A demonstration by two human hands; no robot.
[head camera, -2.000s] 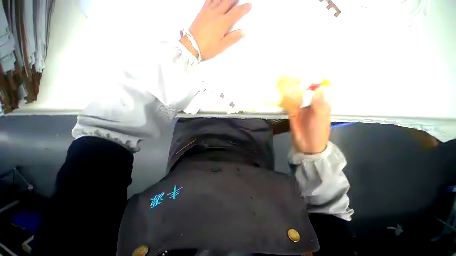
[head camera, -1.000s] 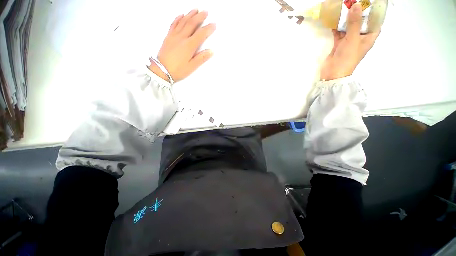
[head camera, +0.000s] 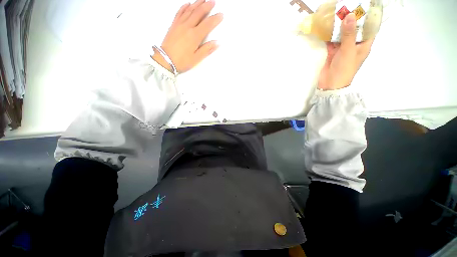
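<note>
My right hand (head camera: 346, 57) is closed around a clear glue bottle (head camera: 370, 22) with yellowish liquid and a white label with red and orange diamonds. The bottle lies on its side, its pale nozzle pointing left, near the brown notched end of a strip (head camera: 301, 6) at the top edge. My left hand (head camera: 190, 37) rests palm down with fingers spread on a white surface; a pale panel under it cannot be told from the glare. Small dark notched tabs (head camera: 215, 114) show at the near table edge beside my left sleeve.
A stack of brown, white and grey cut pieces (head camera: 14, 60) stands at the left end of the white table (head camera: 411, 75). A blue loop (head camera: 297, 124) shows below the near edge. My dark apron (head camera: 210, 201) is against the table.
My right hand has moved from the near edge up and right with the bottle, to beside the notched strip end. My left hand has shifted slightly left. The view has also shifted.
</note>
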